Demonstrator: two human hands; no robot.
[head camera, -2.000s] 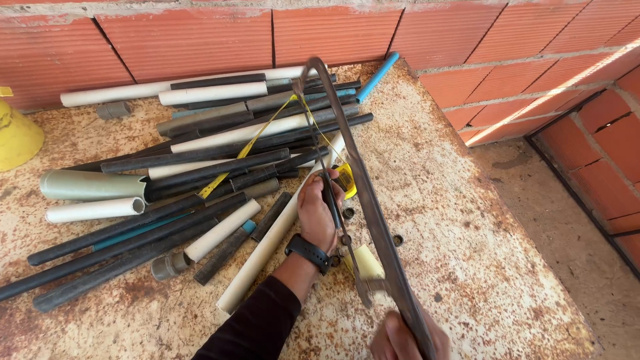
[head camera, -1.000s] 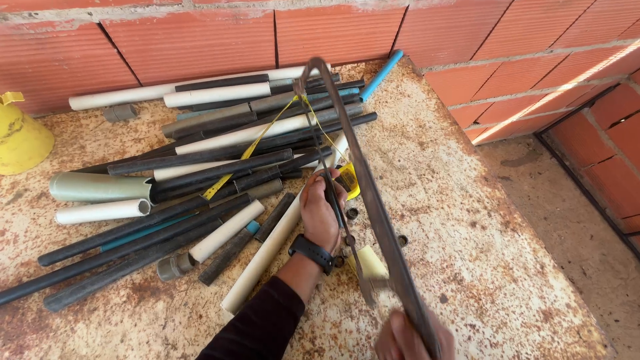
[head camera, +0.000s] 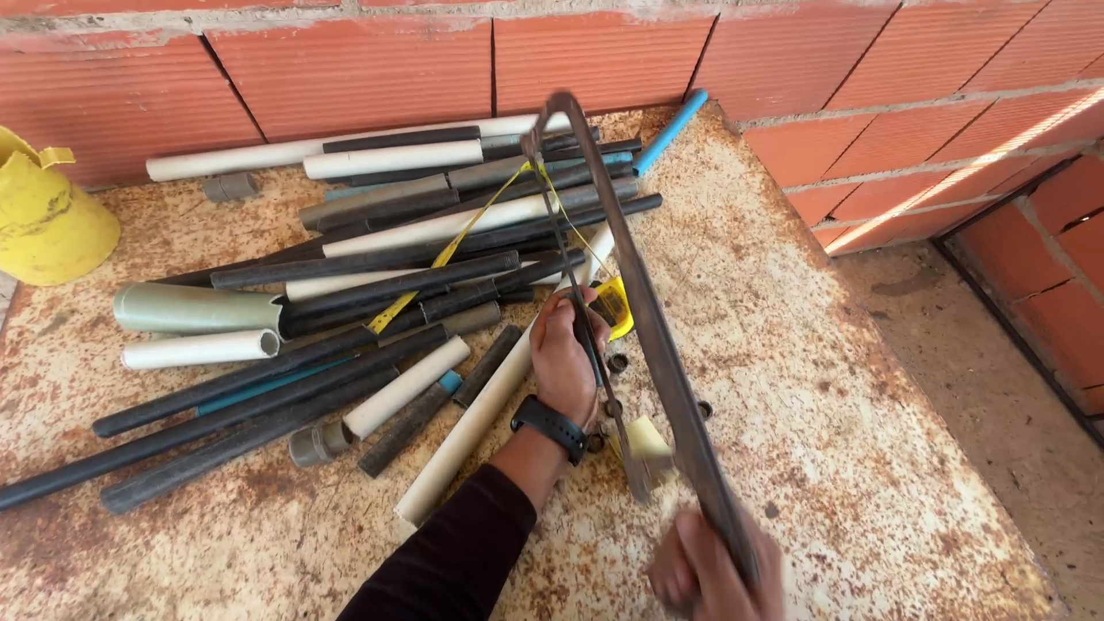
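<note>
My right hand (head camera: 716, 561) is closed on the handle end of a hacksaw (head camera: 647, 319), whose metal frame slants up and away over the pipes. The saw's thin blade (head camera: 565, 250) runs close beside the fingers of my left hand (head camera: 565, 358). That hand is closed around a dark piece that looks like a plastic pipe (head camera: 597, 345), mostly hidden by fingers and blade. Under the left hand lies a long cream pipe (head camera: 466, 431). A yellow tape measure (head camera: 614, 306) rests just beyond the fingers, its tape (head camera: 448, 250) looped over the pile. The saw is motion-blurred.
Dark, white and blue pipes (head camera: 388, 159) are heaped on the rusty table (head camera: 862, 448). Several small cut rings (head camera: 617, 362) and a pale yellow block (head camera: 645, 438) lie near the saw. A yellow container (head camera: 56, 216) stands left, with a brick wall (head camera: 362, 73) behind.
The saw and both hands keep nearly the same pose, with small shifts of the saw. The pipes and tape measure have stayed in place.
</note>
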